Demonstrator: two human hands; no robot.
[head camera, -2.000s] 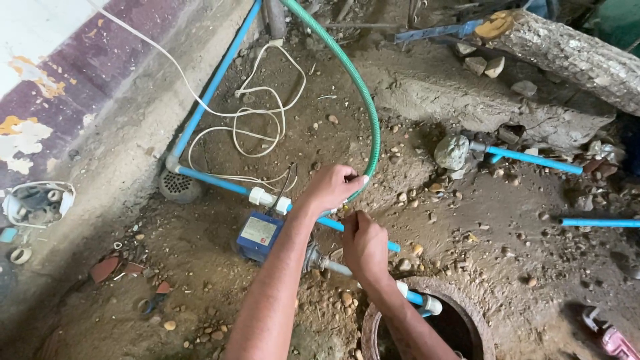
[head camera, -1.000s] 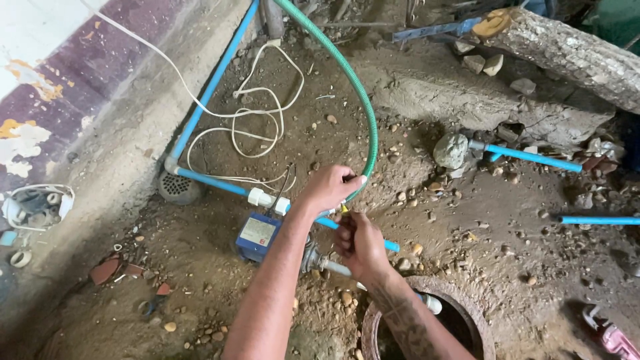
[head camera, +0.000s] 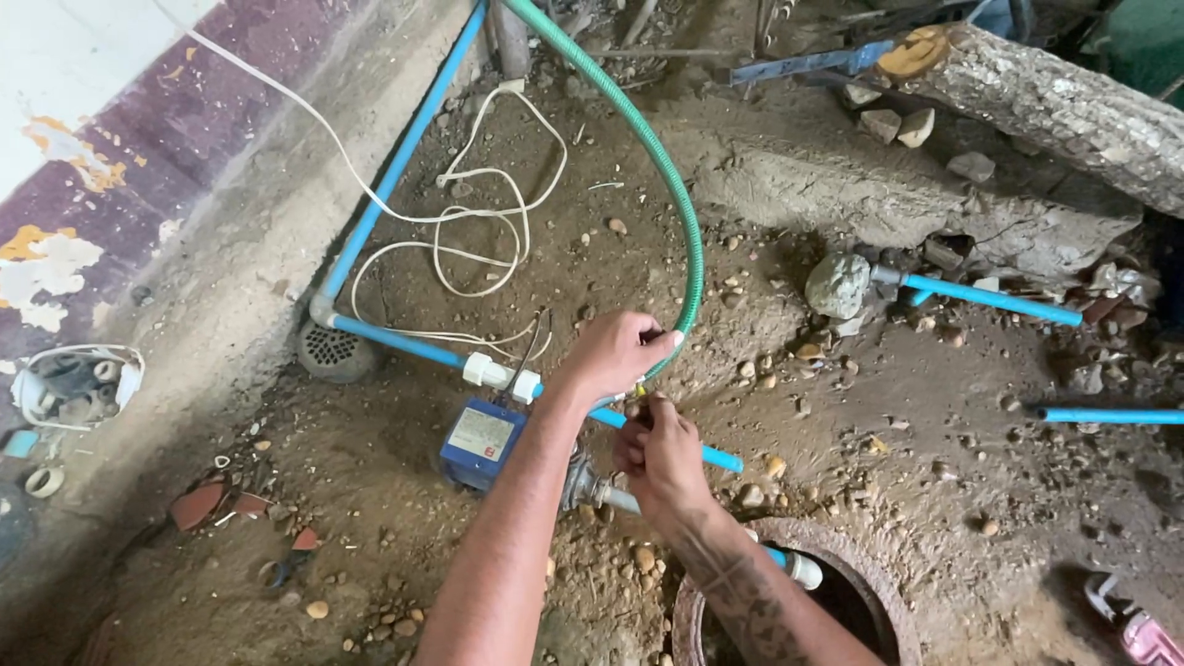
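My left hand (head camera: 622, 356) grips the lower end of a green ribbed hose (head camera: 680, 203), which curves down from the top of the view. Just below, my right hand (head camera: 661, 449) has its fingers closed at a small yellow piece (head camera: 640, 390) by the hose end; what exactly it holds is hidden. Beneath both hands runs a blue PVC pipe (head camera: 721, 458) with a white union fitting (head camera: 500, 373). A blue water pump (head camera: 481, 442) sits left of my hands, partly behind my left forearm, joined to a grey pipe (head camera: 618, 498).
A round well rim (head camera: 888, 583) with a blue pipe and white elbow (head camera: 805, 572) lies under my right forearm. White cable (head camera: 518, 203) coils on the dirt. A pink pipe wrench (head camera: 1147, 638), a log (head camera: 1054, 106), loose blue pipes (head camera: 994, 298) and a white container of fittings (head camera: 79, 387) lie around.
My right hand has shifted slightly and turned at the hose end, and its tattooed forearm has rolled into view. My left hand keeps its hold on the green hose.
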